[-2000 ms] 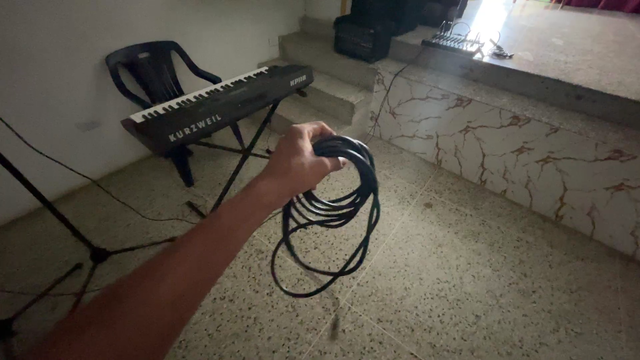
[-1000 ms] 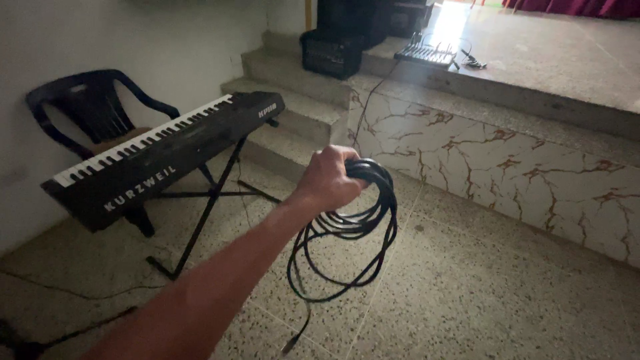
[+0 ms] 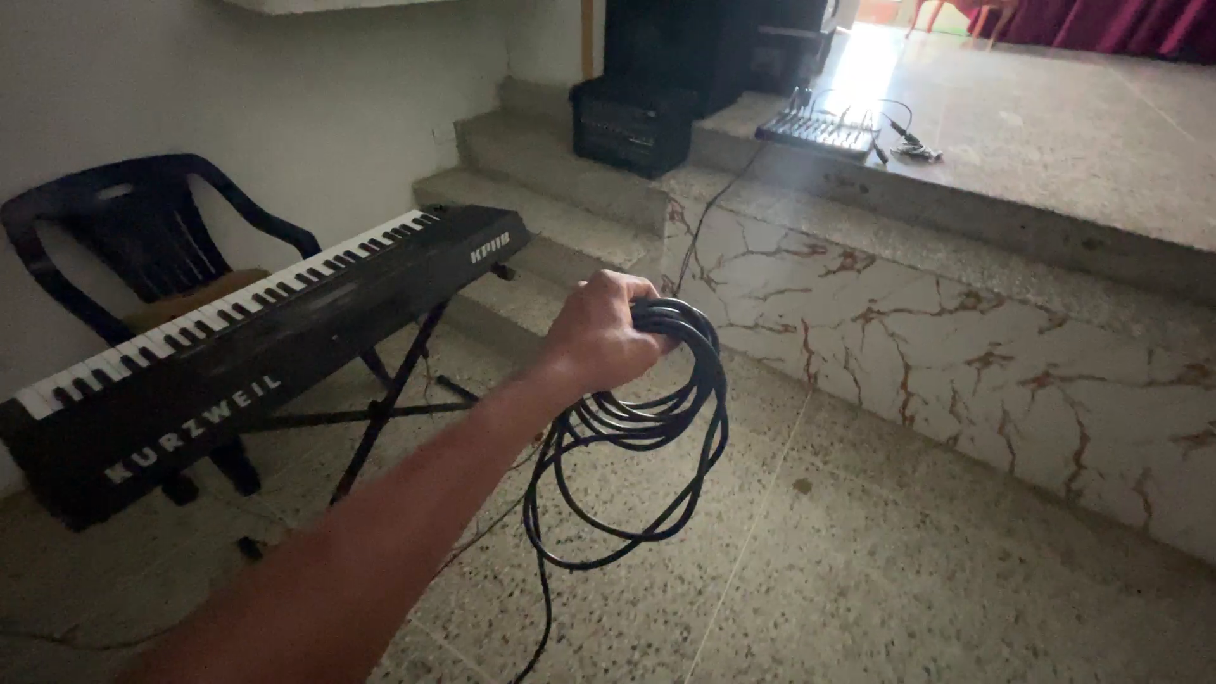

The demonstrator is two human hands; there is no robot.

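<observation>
My left hand [image 3: 613,332], on an arm reaching in from the lower left, is closed around the top of a coiled black cable [image 3: 708,380]. Several loops hang below the fist, some longer than others, and one loose length drops past the bottom edge of the view. The coil hangs in front of the speckled floor, to the right of a black Kurzweil keyboard [image 3: 313,332] on a folding stand [image 3: 389,404]. My right hand is out of view.
A dark plastic chair [image 3: 123,228] stands behind the keyboard. Concrete steps [image 3: 541,214] rise to a stage with a marble-patterned front [image 3: 931,351]. A black equipment case [image 3: 632,128] sits on the steps; an audio mixer [image 3: 819,131] with cables lies at the stage edge.
The view has shifted closer to the keyboard and steps. The coil stays in my left hand; its loose end hangs lower, now past the bottom edge.
</observation>
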